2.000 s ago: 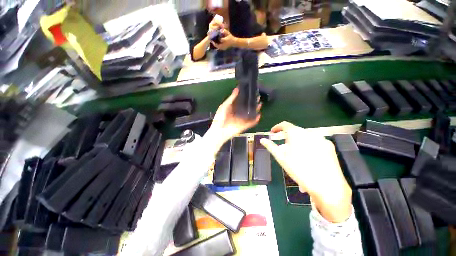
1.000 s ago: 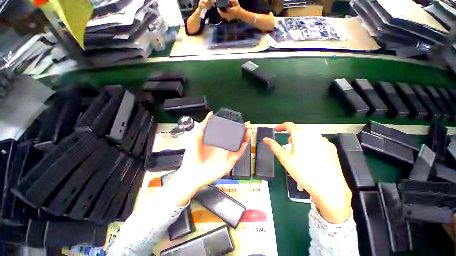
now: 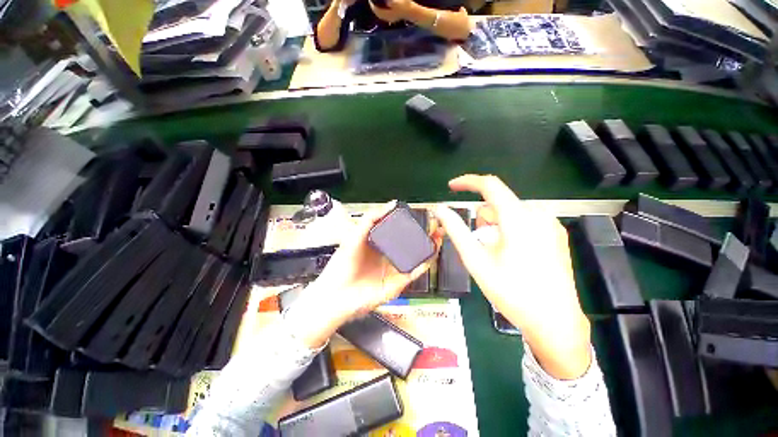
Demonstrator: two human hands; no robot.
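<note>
My left hand (image 3: 354, 277) holds a dark grey-black device housing (image 3: 402, 238) end-on, its flat grey end facing me, above the printed sheet (image 3: 444, 329). My right hand (image 3: 512, 256) is beside it on the right, thumb and index finger apart, the index finger raised. A small pale spot at the fingers is too unclear to name. Closed housings lie on the sheet, one glossy (image 3: 381, 343) below my left hand and another (image 3: 341, 411) at the front. Two housings stand partly hidden behind the hands.
Open housing shells (image 3: 128, 290) are piled at left. A pump bottle with silver top (image 3: 316, 203) stands behind the sheet. Narrow units (image 3: 593, 154) line the green belt (image 3: 503, 128) at right; more units (image 3: 612, 260) lie on the bench. A phone edge (image 3: 503, 323) shows. A person's arms (image 3: 426, 17) are opposite.
The unit first stood upright over the belt, then came down over the sheet; since then its end has tilted and turned right. My right hand has moved closer, its index finger lifting.
</note>
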